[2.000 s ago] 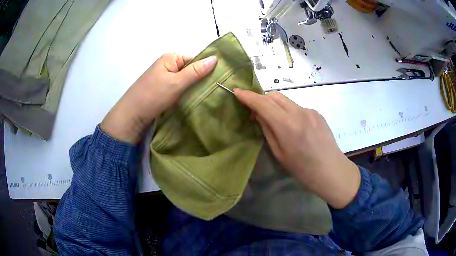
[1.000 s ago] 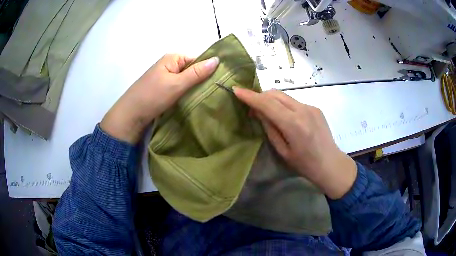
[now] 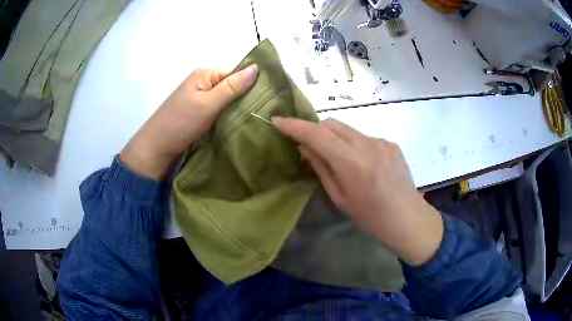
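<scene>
An olive garment piece is held over the table's front edge, with seam lines showing and its grey-green part hanging at the lower right. My left hand grips its upper left edge, thumb on top near the seam. My right hand holds a thin metal point, perhaps a seam ripper or awl, between thumb and forefinger. The point lies over the cloth beside the seam; whether it touches is unclear. The tool's rear end is hidden in my right hand.
The sewing machine's presser foot and knurled knob are at the top. Green pieces with grey-brown ends lie at table left. Dark metal scissors or tweezers and yellow loops are at right. The white table has a printed ruler.
The metal point has come slightly away from the seam, and my right hand has shifted a little lower. The machine and table appear shifted slightly left in view.
</scene>
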